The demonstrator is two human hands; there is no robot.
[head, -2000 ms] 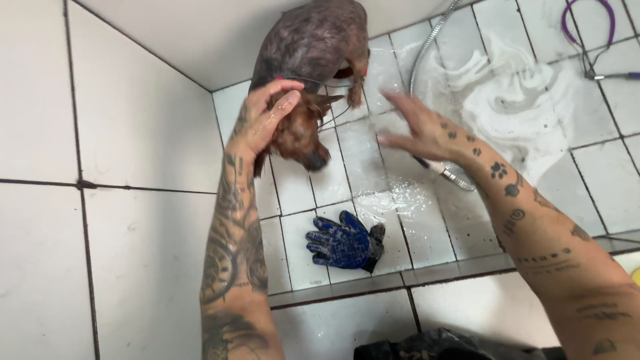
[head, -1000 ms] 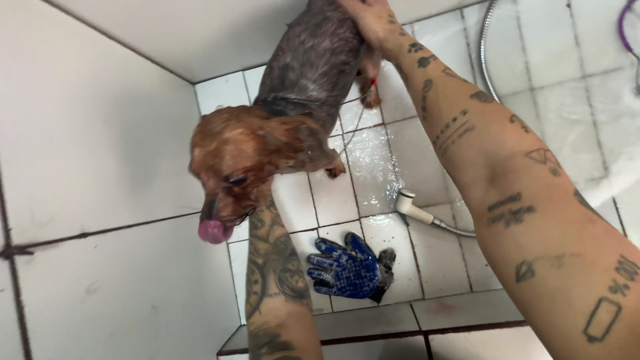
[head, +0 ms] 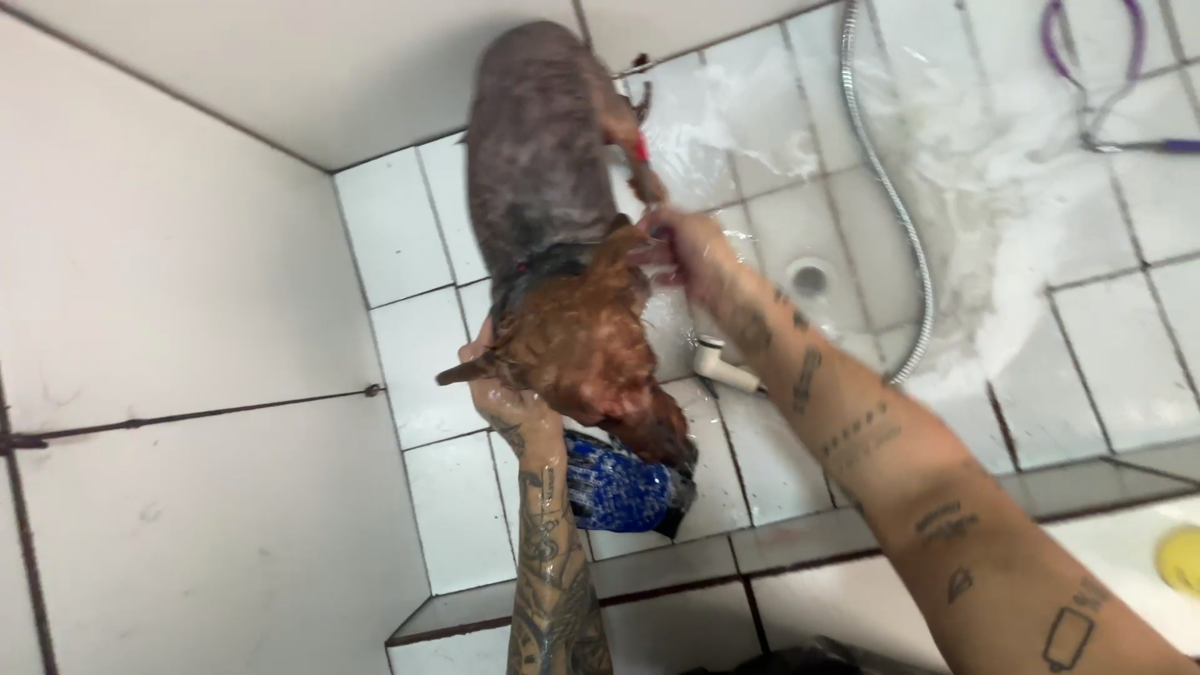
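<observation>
A wet dog (head: 544, 159) with a brown head and a dark grey back stands in a white-tiled washing basin, its head lowered towards me. My left hand (head: 511, 389) is against the side of its head and neck, partly hidden beneath the head, so its grip does not show. My right hand (head: 680, 253), blurred, is at the other side of the head, by the ear; its fingers are partly hidden. A blue rubber-tipped grooming glove (head: 619, 483) lies on the tiles, partly behind the dog's muzzle. A white shower head (head: 722, 366) lies beside my right forearm.
A metal shower hose (head: 881, 178) curves over the wet floor, near a round drain (head: 808, 277). A purple looped lead (head: 1136, 47) lies at the upper right. The basin's raised edge (head: 675, 574) runs along the near side. A yellow object (head: 1181, 558) is at the right edge.
My right hand has moved from the dog's back to beside its head. The head, raised with the tongue out a second ago, is now lowered over the glove.
</observation>
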